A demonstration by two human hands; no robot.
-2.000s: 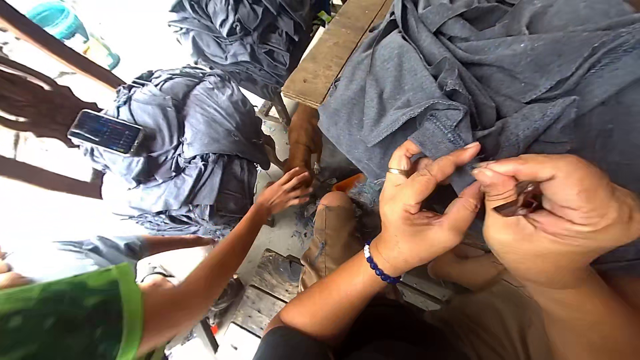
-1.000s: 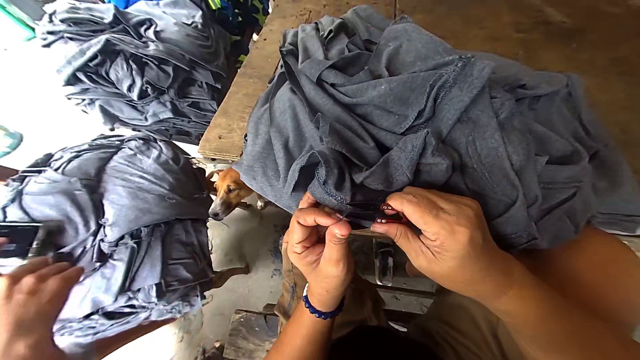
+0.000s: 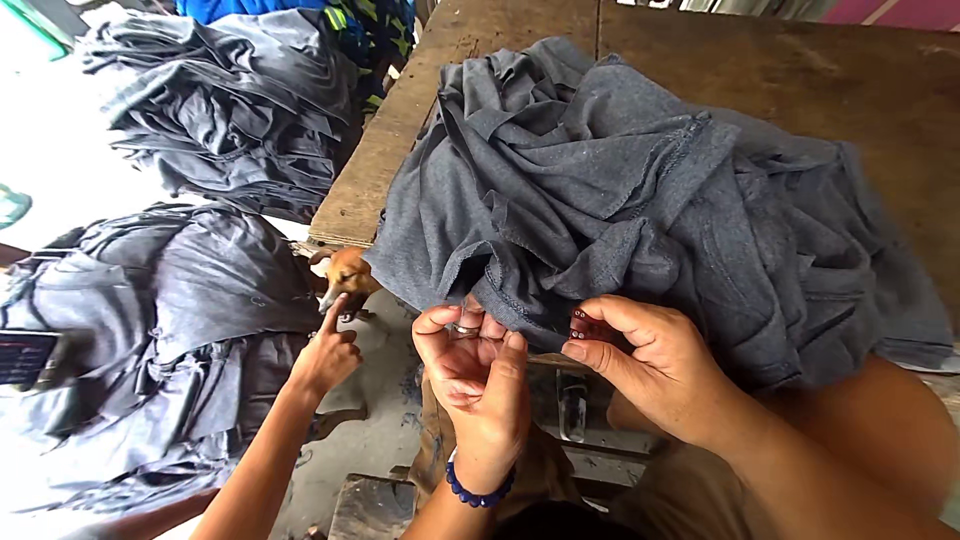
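A heap of grey knit fabric (image 3: 570,187) with overlocked seams lies on a wooden table and hangs over its front edge. My left hand (image 3: 476,367), with a ring and a blue bead bracelet, is palm up at the fabric's lower edge; its thumb and fingers pinch the hem. Just right of it, my right hand (image 3: 652,356) holds a small dark reddish piece (image 3: 592,328) with small round holes between thumb and fingers. What that piece is I cannot tell.
The wooden table (image 3: 825,82) spans the top. Bundled grey cloth (image 3: 232,277) and another cloth pile (image 3: 225,105) stand at left. Another person's hand (image 3: 326,356) points at a brown dog (image 3: 349,274) beside the table. A phone (image 3: 26,356) lies on the near bundle.
The other person's hand has moved right from the phone to the dog's muzzle. My hands are farther apart than a second ago. The view has shifted since the earliest frame.
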